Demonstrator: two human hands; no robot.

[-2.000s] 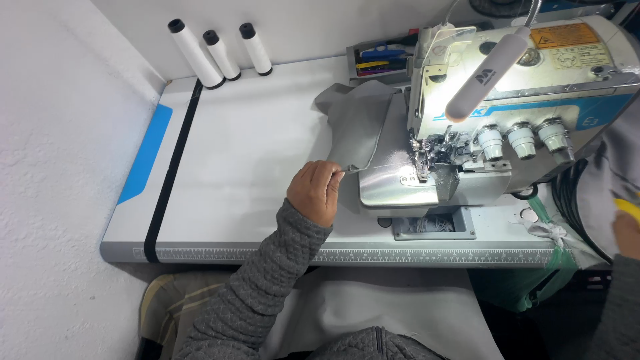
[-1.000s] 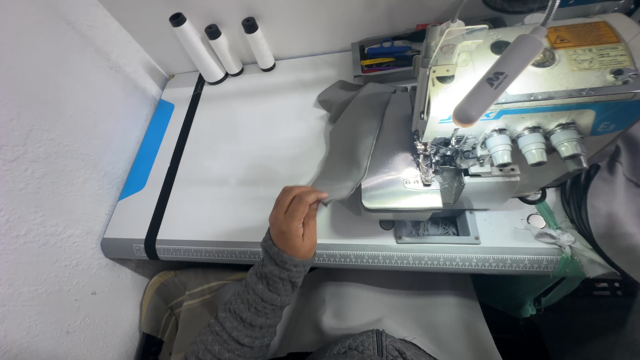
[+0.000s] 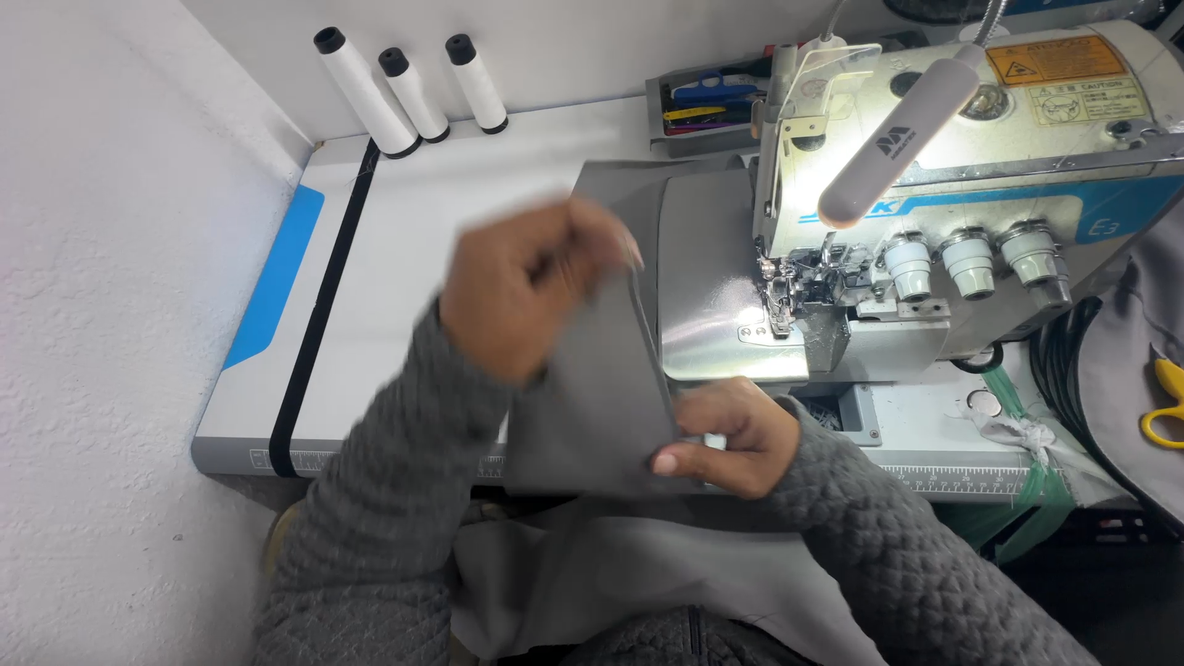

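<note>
My right hand (image 3: 731,439) pinches the lower right edge of a grey fabric piece (image 3: 592,407), just below the metal bed plate (image 3: 712,277) of an overlock sewing machine (image 3: 971,166). At the fabric's upper edge is my left hand (image 3: 527,287), blurred, its fingertips at the cloth's folded edge. The fabric hangs over the table's front edge, and part of it lies behind the hand, left of the bed plate. The needle and presser foot area (image 3: 782,305) stands right of the cloth, lit by a lamp (image 3: 888,148).
White thread cones (image 3: 365,92) stand at the back left. A grey tray (image 3: 703,139) holds scissors and small tools. A black elastic band (image 3: 328,296) crosses the white table (image 3: 444,203). Yellow-handled scissors (image 3: 1167,407) lie on grey fabric at the right. More grey fabric (image 3: 638,573) covers my lap.
My right hand has come in from the right and now holds the fabric. My left hand has moved up along the cloth. The fabric has been drawn toward me, over the table's front edge.
</note>
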